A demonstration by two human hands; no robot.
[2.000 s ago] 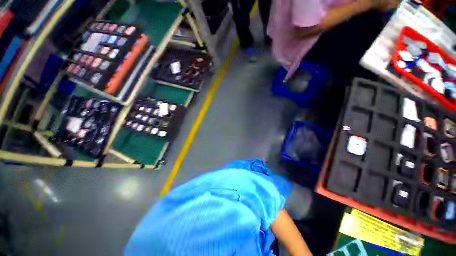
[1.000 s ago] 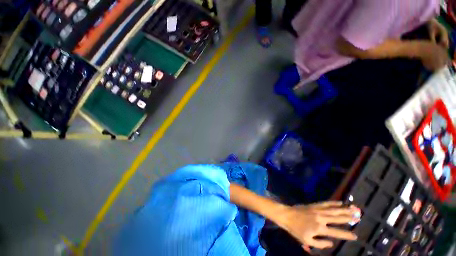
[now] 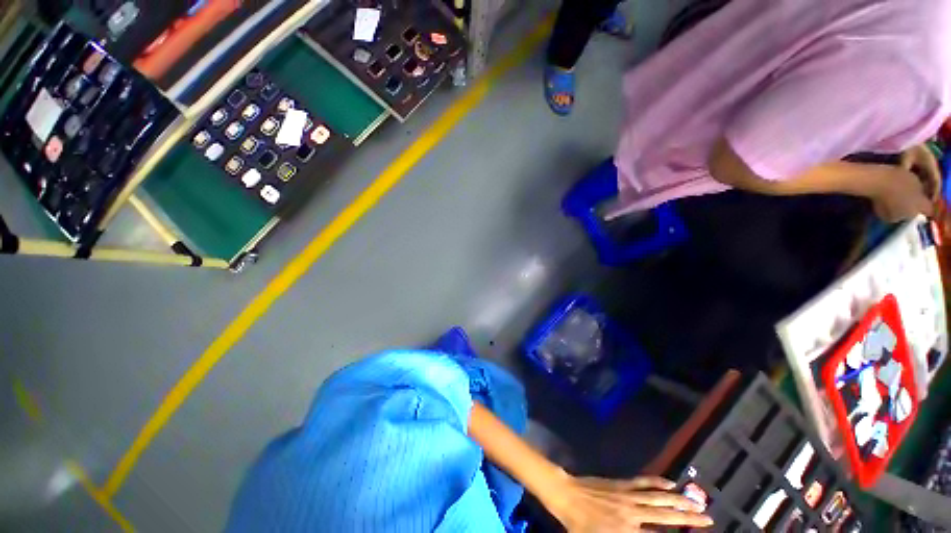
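A dark pocketed foam tray [image 3: 730, 458] with a red edge lies at the bottom right, cut off by the picture's edge. It holds white slips and several small watch units towards its right side. My left hand [image 3: 615, 505] reaches in from a blue sleeve and lies flat over the tray's left part, back up, fingers spread. Its fingertips are at a small pale, red-rimmed watch unit [image 3: 692, 496]; whether they touch it is unclear. My right hand is out of the picture.
A red shallow bin [image 3: 870, 390] of pale and dark pieces sits on a white board [image 3: 819, 333]. A person in pink [image 3: 782, 94] stands behind. A blue crate [image 3: 589, 349] and blue stool [image 3: 626, 224] are on the floor. A tray rack [image 3: 167, 213] stands left.
My left hand has come into view over the tray, then shifted lower with it as the view turned. The red bin and person in pink now show more fully.
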